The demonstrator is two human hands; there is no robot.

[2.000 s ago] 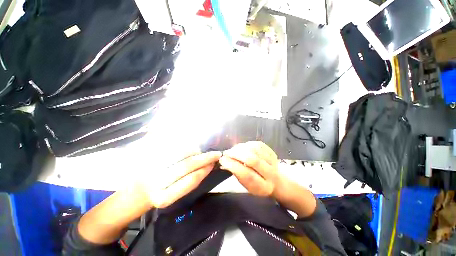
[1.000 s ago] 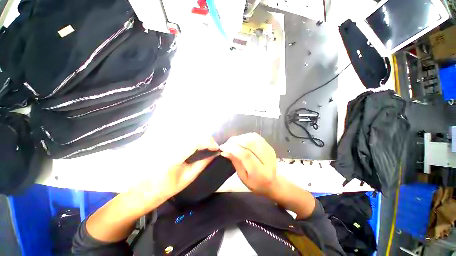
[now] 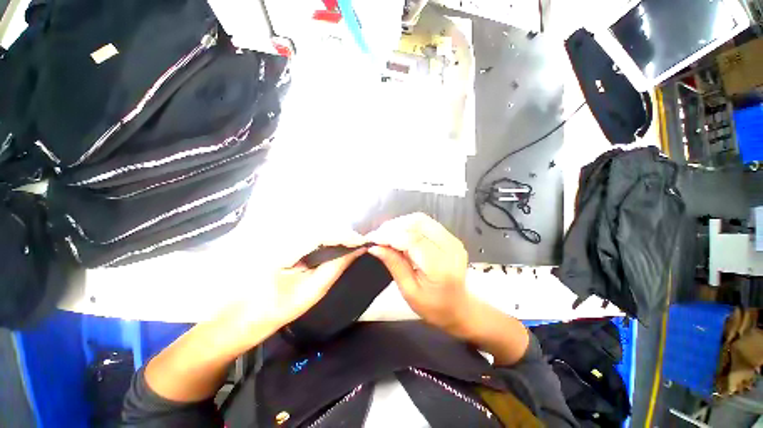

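A black fabric piece [image 3: 345, 297] is held between both hands at the table's front edge, close to the wearer's jacket. My left hand [image 3: 305, 280] grips its left and upper edge; glare washes out much of this hand. My right hand [image 3: 427, 266] pinches its upper right edge with thumb and fingers. The fingertips of both hands meet at the top of the piece. No zip or label shows on it. The sewing machine's needle area is lost in glare above the hands.
A stack of black bag panels [image 3: 151, 150] with silver zips lies left. Snips [image 3: 509, 196] with black cord lie on the grey board [image 3: 523, 125]. A black fabric bundle [image 3: 626, 230], a black pouch [image 3: 609, 88] and a tablet [image 3: 679, 33] are right. Blue bins [image 3: 50, 364] sit below the edge.
The black piece has come into fuller view between the hands. My left hand has shifted and turned around its edge. My right hand has stayed nearly in place, still pinching.
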